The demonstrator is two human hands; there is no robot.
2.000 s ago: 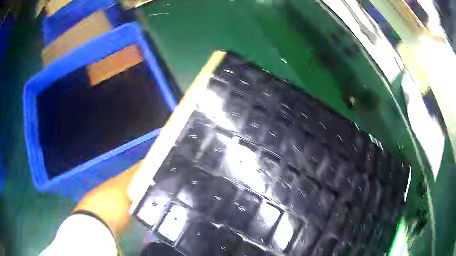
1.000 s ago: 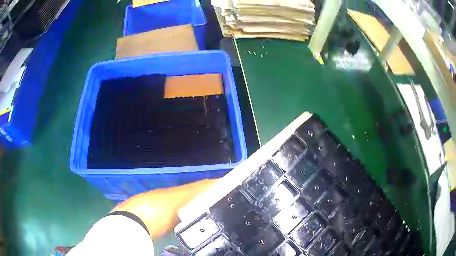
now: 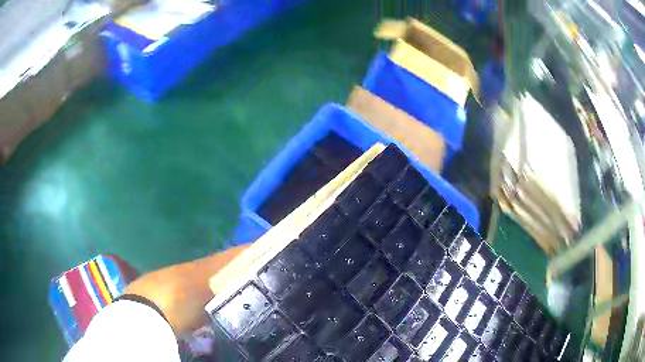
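Note:
A board [image 3: 300, 220] with a pale edge, covered in close rows of glossy black plastic parts [image 3: 350, 261], is held up and tilted in front of me. My left hand [image 3: 187, 288] is at the board's left edge; the fingers are hidden under the board. My right hand is not in view. Behind the board stands a blue tote [image 3: 286, 159] with dark contents, partly covered by the board.
Behind the tote are a brown cardboard piece [image 3: 399, 127], another blue tote [image 3: 414, 92] and an open cardboard box [image 3: 431, 60]. A stack of sheets [image 3: 541, 170] stands at the right. A blue bin [image 3: 145, 60] is at the upper left. A striped colourful object [image 3: 88, 290] is at the lower left.
The view has swung left, so the tote now shows further right and behind the board. The board is still held, and the striped object and more green floor have come into view.

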